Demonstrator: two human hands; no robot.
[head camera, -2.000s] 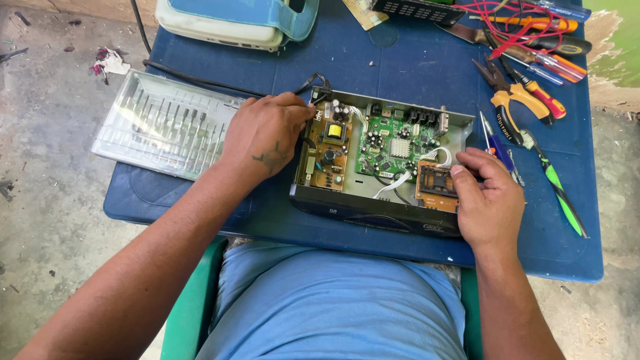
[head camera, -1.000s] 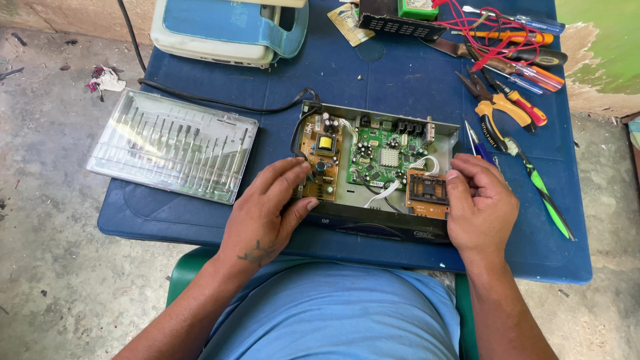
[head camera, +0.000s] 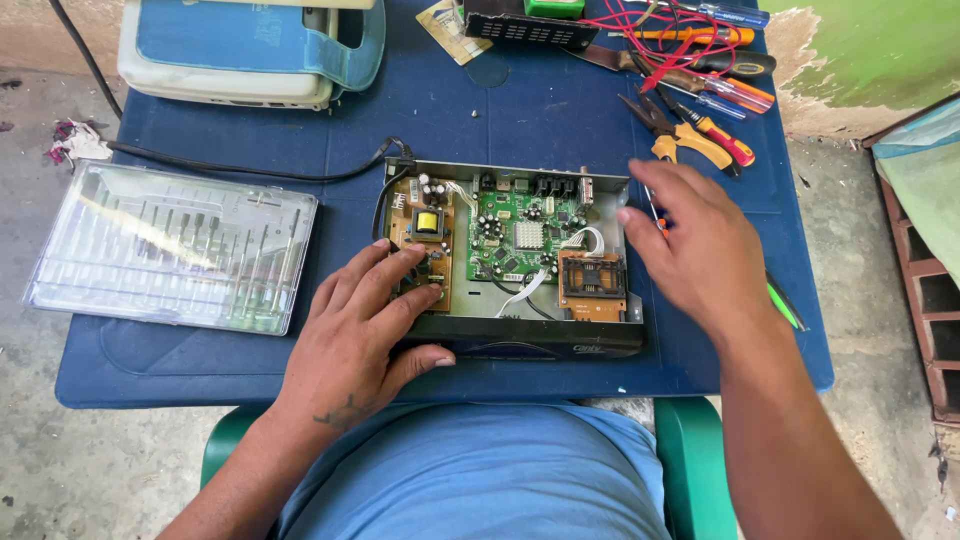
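An opened set-top box (head camera: 487, 343) lies on the blue table with its circuit boards showing. My left hand (head camera: 367, 315) rests over its front left corner, fingertips on the brown power board (head camera: 442, 259) with a yellow transformer, thumb at the black front panel. My right hand (head camera: 690, 247) is raised at the box's right edge, fingers apart, and holds nothing that shows. A green main board (head camera: 510, 232) with a heatsink sits in the middle of the case. White wires run from it to a brown card-reader board (head camera: 592, 285) at the front right.
A clear case of small screwdriver bits (head camera: 172, 247) lies at left. A black cord (head camera: 262, 174) runs to the box. Yellow-handled pliers (head camera: 694, 142), several screwdrivers (head camera: 735, 94) and red wires lie at back right. A blue and white case (head camera: 225, 52) stands at back left.
My right hand has left the front right corner of the box and moved toward its back right. My left hand, at the back left corner two seconds ago, came to the front left and stays there.
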